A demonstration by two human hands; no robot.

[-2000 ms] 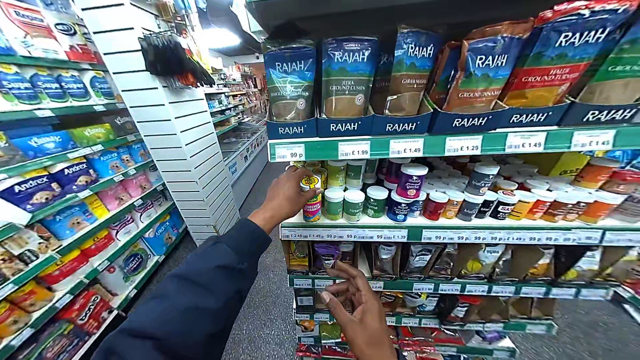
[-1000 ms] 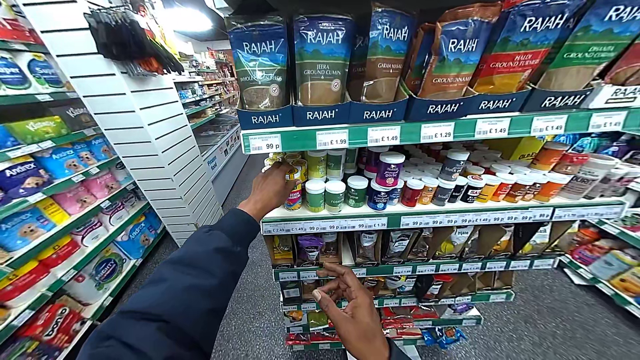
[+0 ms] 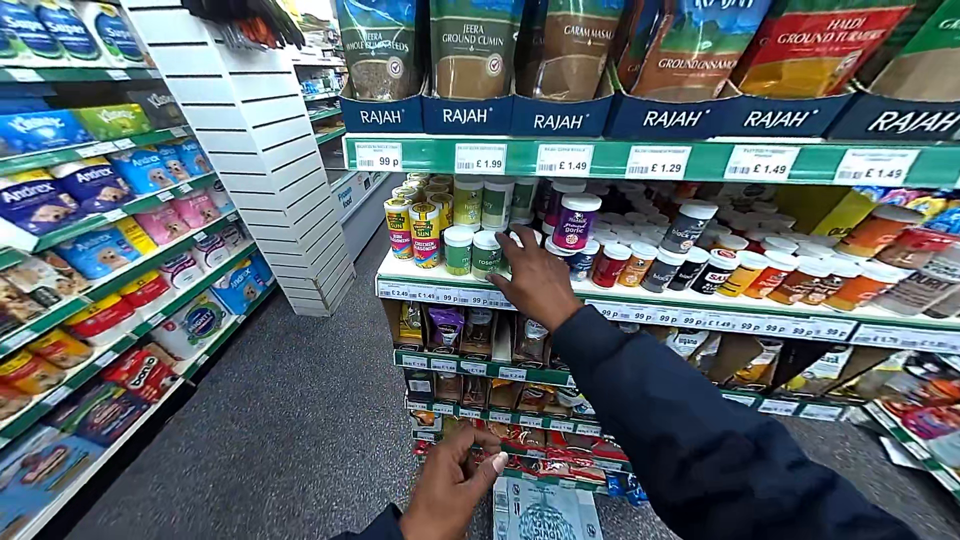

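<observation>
My right hand (image 3: 536,277) reaches in from the right to the shelf of spice jars. Its thumb and forefinger are spread at the right side of a green-labelled rosemary jar (image 3: 487,256); whether they grip a jar there is unclear. Left of that jar stand another green-labelled jar (image 3: 458,251) and yellow-topped seasoning tubs (image 3: 425,236). A purple-labelled garlic jar (image 3: 576,223) rests on top of other jars just above my right hand. Lower down, my left hand (image 3: 457,480) hangs in front of the bottom shelves, fingers loosely bent, with nothing in it.
Spice pouches in dark blue display boxes (image 3: 469,116) fill the shelf above. More jars, such as a black-labelled one (image 3: 688,226), stand to the right. Packets line the lower shelves. Tissue and toilet roll packs (image 3: 105,184) stock the left shelves, beside a white slatted pillar (image 3: 247,150).
My left hand has left the yellow-topped tubs and dropped low. My right hand has risen from below to the green-labelled jars. The view is now closer to the shelf.
</observation>
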